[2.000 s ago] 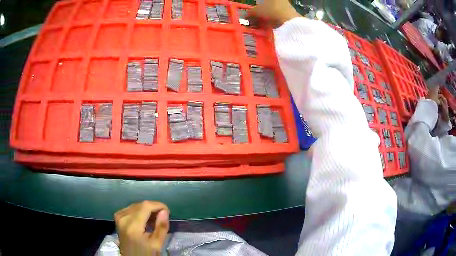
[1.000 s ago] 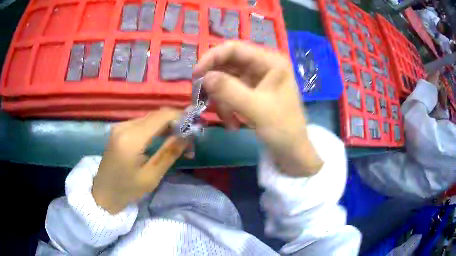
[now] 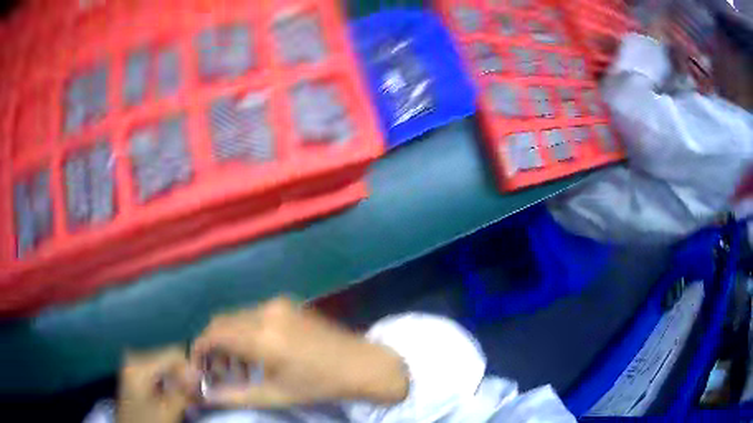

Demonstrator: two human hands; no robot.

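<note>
My left hand (image 3: 157, 385) and my right hand (image 3: 301, 351) are together at the lower left, blurred, over my lap just below the bench edge. Between their fingers is a small grey, shiny metal strip (image 3: 223, 369), mostly hidden by the fingers. A stack of red compartment trays (image 3: 272, 178) lies on the bench in front of me. Its pockets hold folded metal bands (image 3: 241, 128), mostly side by side in pairs.
A blue bin (image 3: 450, 83) with loose shiny metal pieces (image 3: 404, 83) stands right of the tray stack. Another filled red tray (image 3: 537, 175) lies further right on the green bench (image 3: 421, 194). A neighbour's white sleeve (image 3: 660, 132) is beside it. Blue crates (image 3: 516, 256) are below.
The view has swung right. Both hands, which were over the tray's front edge with the strip, are now lower and closer together near my lap.
</note>
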